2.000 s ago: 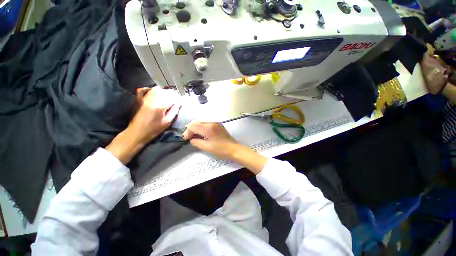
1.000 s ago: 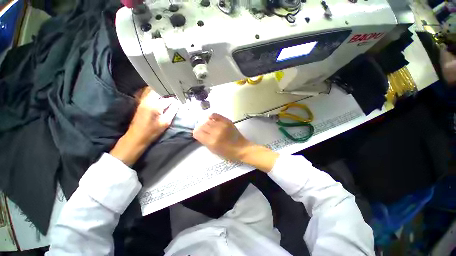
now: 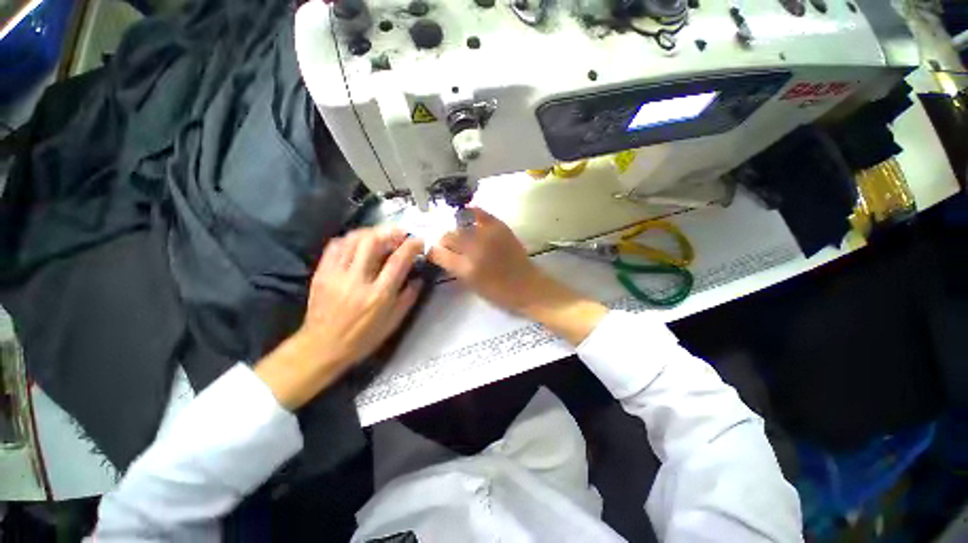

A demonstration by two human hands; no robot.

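Note:
The dark garment [image 3: 212, 180] lies in a heap left of the machine, and part of it runs under my hands to the needle area. My left hand [image 3: 361, 292] lies on the cloth just in front of the presser foot, fingers bent and close together. My right hand [image 3: 483, 260] is at the cloth's edge, right beside the needle area, with its fingertips closed and slightly blurred. The presser foot [image 3: 425, 217] is washed out by the lamp. The cloth edge between my fingertips is mostly hidden.
The white sewing machine [image 3: 510, 64] stands across the back. Scissors with yellow and green handles [image 3: 655, 278] lie right of the needle. Yellow loops [image 3: 570, 169] show under the arm. Dark cloth pieces [image 3: 807, 191] and a gold bundle [image 3: 883, 196] lie far right. A printed ruler tape [image 3: 510, 345] runs along the front edge.
My left hand has moved toward me from beside the needle and now lies flatter on the cloth. My right hand has moved up closer to the needle. The view has shifted slightly.

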